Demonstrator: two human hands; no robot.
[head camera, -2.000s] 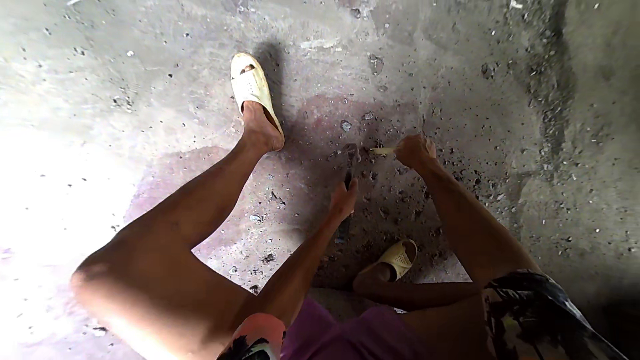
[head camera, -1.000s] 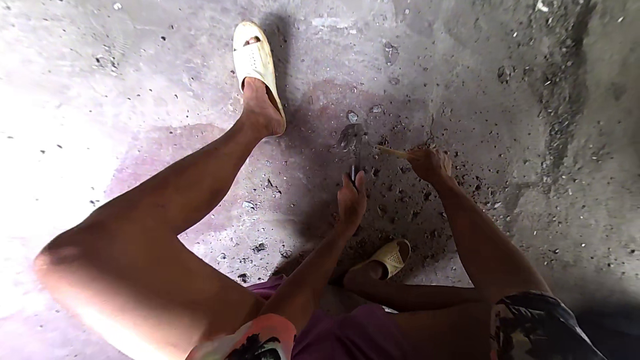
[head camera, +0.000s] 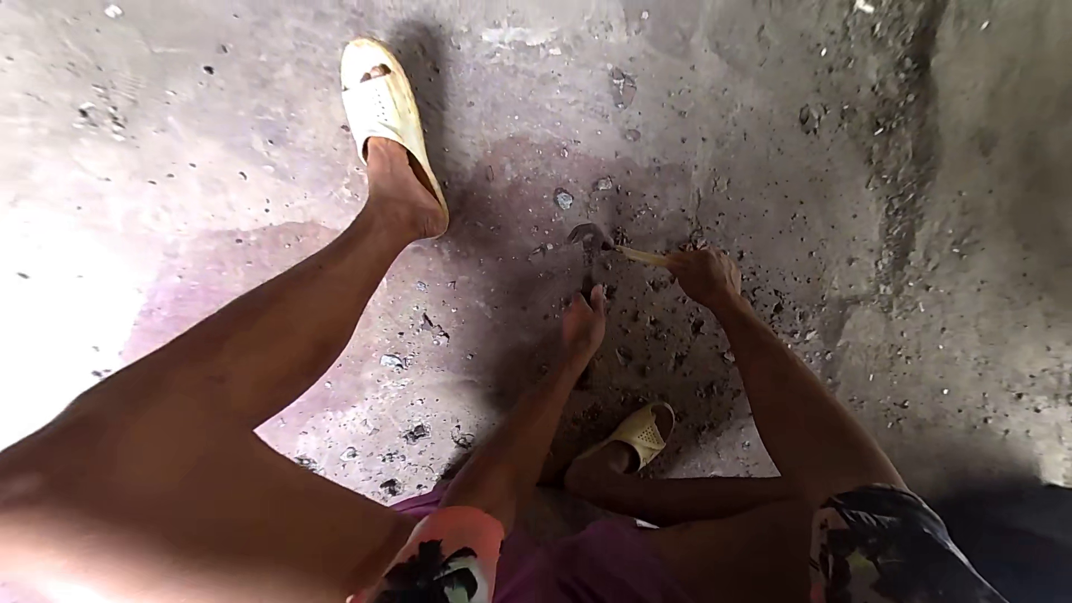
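Observation:
My left hand (head camera: 584, 322) is closed around the dark handle of a claw hammer (head camera: 590, 239), whose curved head points away from me, low over the stained concrete floor (head camera: 519, 335). To its right, my right hand (head camera: 708, 272) grips a thin, pale yellowish stick-like tool (head camera: 643, 256). The far end of this tool reaches the hammer's head; whether they touch I cannot tell. What that end is made of is too small to make out.
My outstretched leg ends in a pale slide sandal (head camera: 381, 100) at the upper left. Another sandal (head camera: 643, 435) is on my folded leg's foot, below my hands. Small stones (head camera: 564, 198) and dark grit lie scattered, and a rough dark groove (head camera: 909, 159) runs along the floor at right.
The pale tool's far end and the hammer's head, apart a second ago, are now beside or against each other. Both hands keep their holds.

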